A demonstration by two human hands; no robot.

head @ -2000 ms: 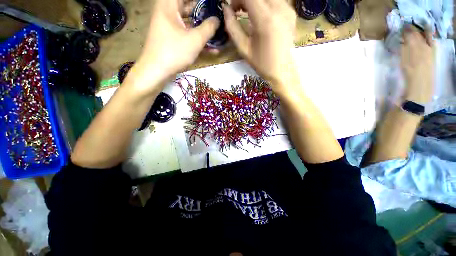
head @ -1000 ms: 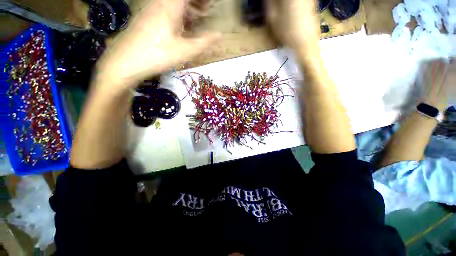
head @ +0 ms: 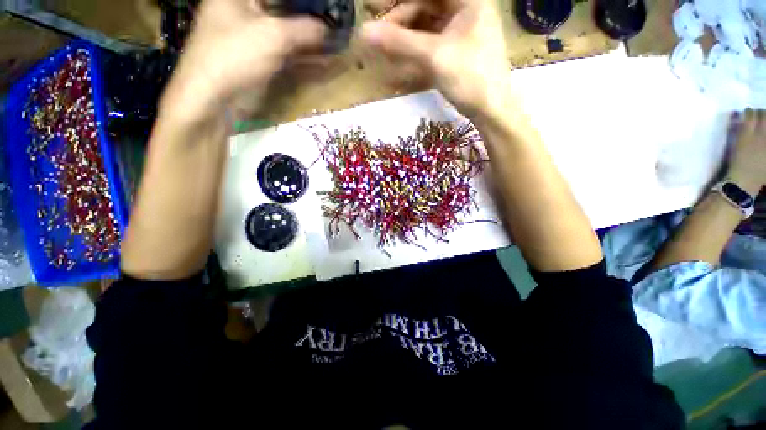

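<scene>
My left hand (head: 252, 50) is at the top, left of centre, blurred, with a round black housing (head: 336, 13) in its fingers, cut by the upper edge. My right hand (head: 441, 50) is just right of it, its fingertips close together and blurred; a thin reddish strand seems to show at them. A tangled heap of red and dark contact leads (head: 403, 185) with gold and silver ends lies on white paper below the hands. Two more round black housings (head: 283, 177) lie on the paper left of the heap, one below the other.
A blue parts tray (head: 109, 159) with red and gold leads is at far left, dark housings beside it. Two black housings (head: 620, 15) and a small black block (head: 554, 44) are at upper right. Translucent pieces (head: 718, 50) lie farther right. Another person's banded wrist and light blue sleeve (head: 714, 294) are at right.
The hands have come closer together at the top, a black housing now at my left fingers. Both housings left of the heap are now uncovered and apart. The other person's hand has shifted right.
</scene>
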